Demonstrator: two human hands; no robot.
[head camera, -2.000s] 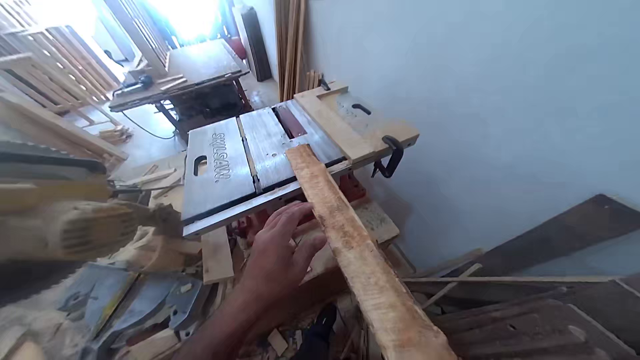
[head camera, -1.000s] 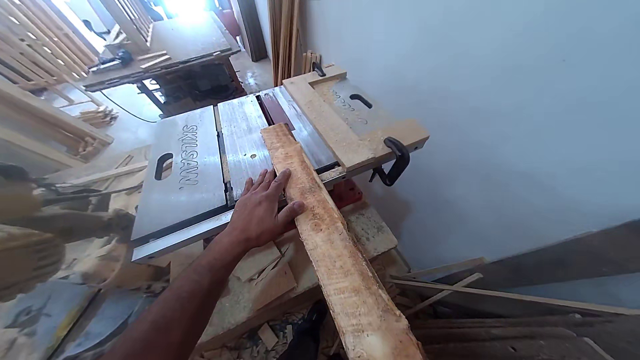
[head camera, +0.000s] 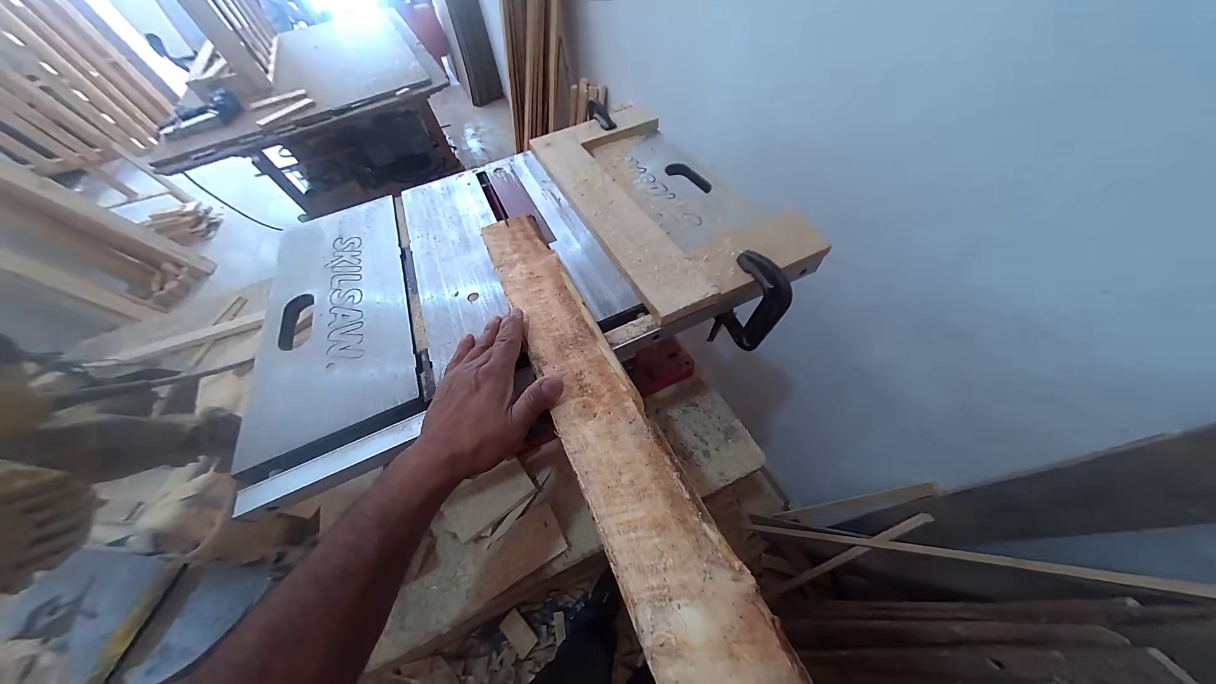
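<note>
A long rough wooden board with uneven edges runs from the lower right onto the metal top of a Skilsaw table saw. Its far end lies by the reddish throat plate. My left hand rests at the board's left edge, fingers spread over the saw top and thumb against the wood. An L-shaped wooden fence is fixed to the right of the saw by black clamps. My right hand is out of view.
Wood offcuts lie below the saw's front edge. A workbench stands behind, with wooden strips on it. Upright boards lean by the pale wall. Long thin strips lie at the lower right.
The view has shifted closer to the saw. The board's far end has moved forward to the throat plate, and my left hand has stayed beside the board with the thumb on it.
</note>
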